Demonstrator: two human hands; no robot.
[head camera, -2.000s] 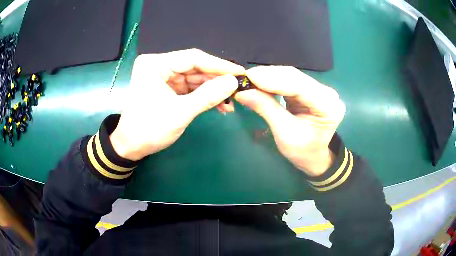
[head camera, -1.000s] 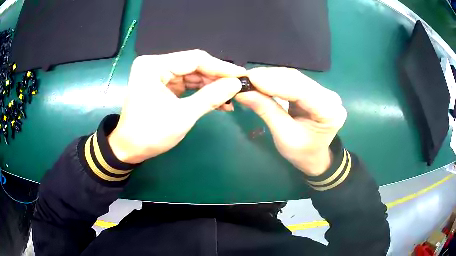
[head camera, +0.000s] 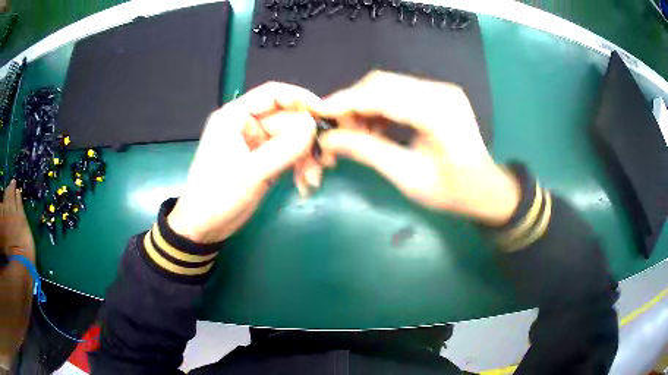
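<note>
A small black part (head camera: 324, 126) is pinched between my two hands in front of the centre pad. My left hand (head camera: 245, 157) holds it with thumb and fingers; a dark bit also shows just below those fingertips. My right hand (head camera: 421, 143) is blurred, its thumb and forefinger at the part's right side. Most of the part is hidden by my fingers. More black parts (head camera: 351, 9) stand in rows along the far edge of the black centre pad (head camera: 439, 66).
A heap of loose black parts with yellow spots (head camera: 66, 179) lies at left, beside the left pad (head camera: 146, 80). Another person's hand (head camera: 15, 227) with a blue wrist cord is at the left edge. A black right pad (head camera: 633, 146) stands at far right. A dark smudge (head camera: 402, 236) shows below my hands.
The view has shifted, so the laid-out rows and the other person's hand now show. My right hand has turned flatter and moved up; no yellow shows on the held part now.
</note>
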